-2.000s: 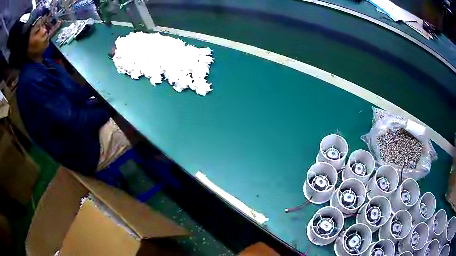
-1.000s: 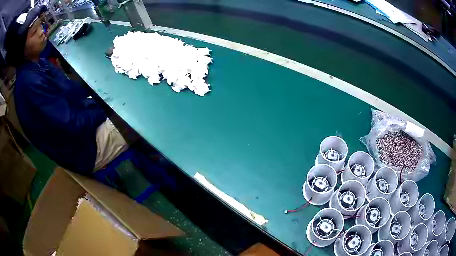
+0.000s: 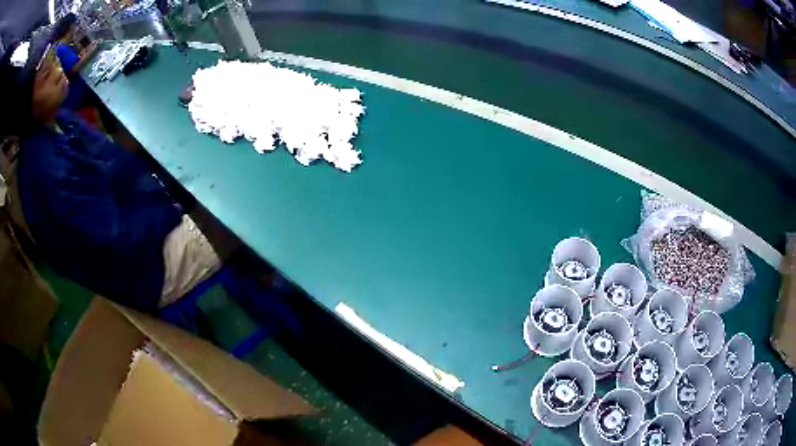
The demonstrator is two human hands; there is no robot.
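Observation:
Several white cup-shaped motor housings (image 3: 554,320) stand open side up in rows on the green bench at the lower right, each with a round motor centre inside. Thin red and dark lead wires (image 3: 517,361) trail from some of them. A crumpled clear bag (image 3: 650,228) holding a heap of tiny screws (image 3: 691,261) lies open behind the cups. Neither of my hands is in the picture.
A heap of small white plastic parts (image 3: 275,113) lies on the bench (image 3: 419,235) at the upper left. A seated person (image 3: 96,209) is at the left. An open carton (image 3: 166,383) stands below the bench edge. Torn tape (image 3: 397,346) runs along that edge. A dark green conveyor (image 3: 489,70) lies beyond the pale rail.
The whole view has shifted slightly, so the bench items appear a little further left. The seated person's head and body have moved left and down in the picture.

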